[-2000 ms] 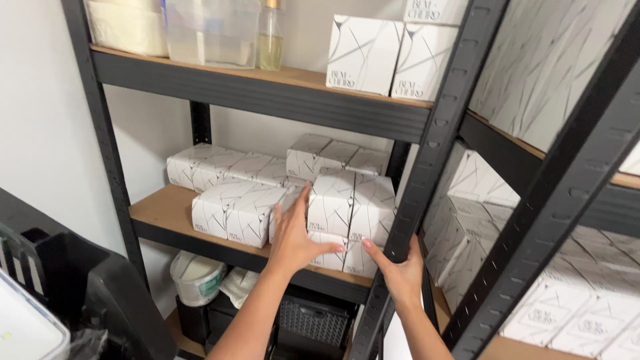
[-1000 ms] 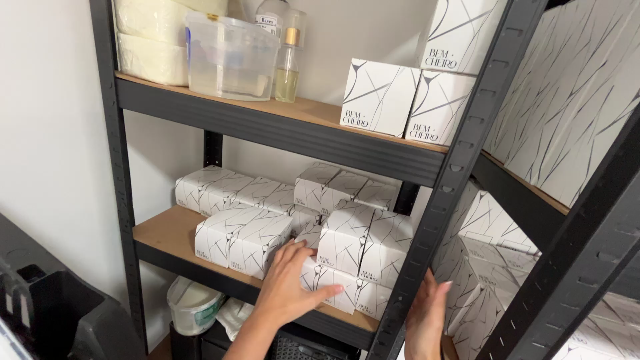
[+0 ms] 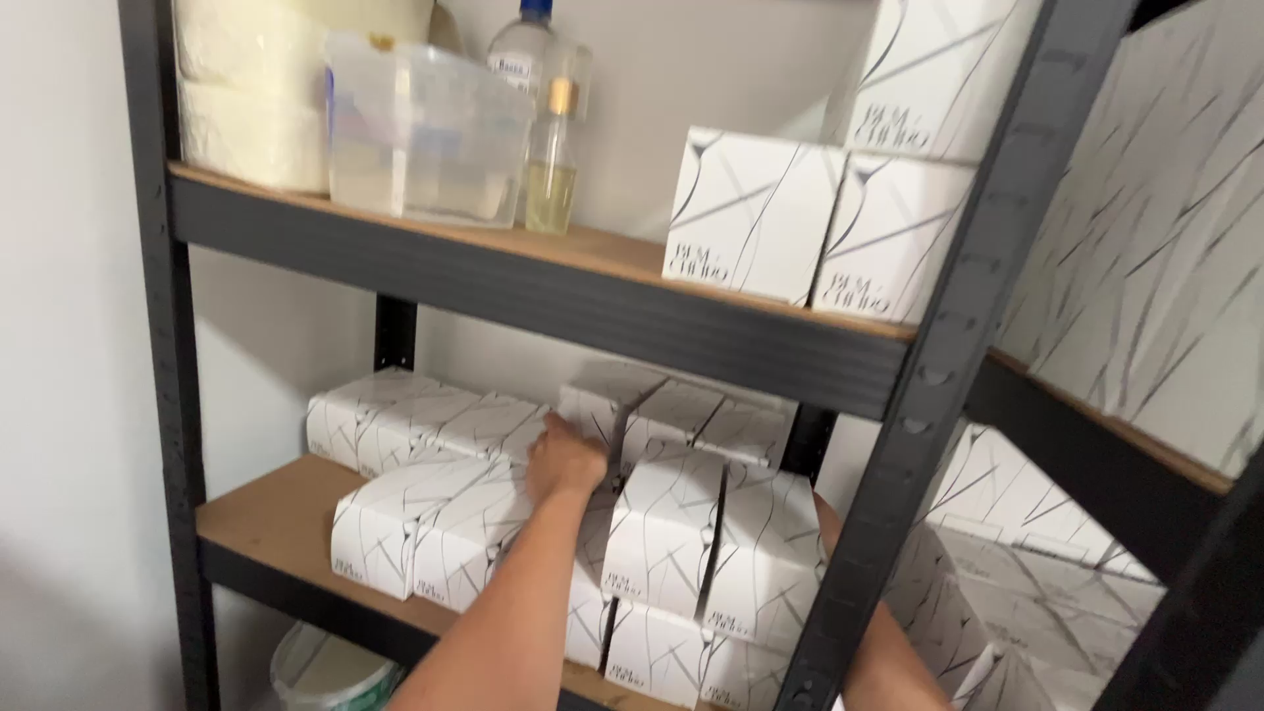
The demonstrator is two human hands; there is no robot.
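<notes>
Several white cardboard boxes with dark line patterns stand in rows on the lower shelf. My left hand (image 3: 565, 459) reaches over the front row and touches a back-row box (image 3: 592, 405), its fingertips beside the box's left side; whether it grips is unclear. My right arm passes behind the black rack post, and only a bit of my right hand (image 3: 828, 518) shows, beside the right stacked box (image 3: 765, 553); its fingers are hidden. Next to that box stands another stacked box (image 3: 664, 533), both resting on lower boxes (image 3: 652, 652).
The black metal shelf beam (image 3: 533, 296) crosses above my hands. On the upper shelf stand a clear plastic tub (image 3: 425, 138), a glass spray bottle (image 3: 551, 188) and patterned boxes (image 3: 755, 217). The right rack post (image 3: 938, 355) stands between my arms. A white bucket (image 3: 331, 671) is below.
My left hand has moved from the front boxes to the back row. My right hand has gone from outside the post to behind it, beside the stacked boxes. The view has come closer.
</notes>
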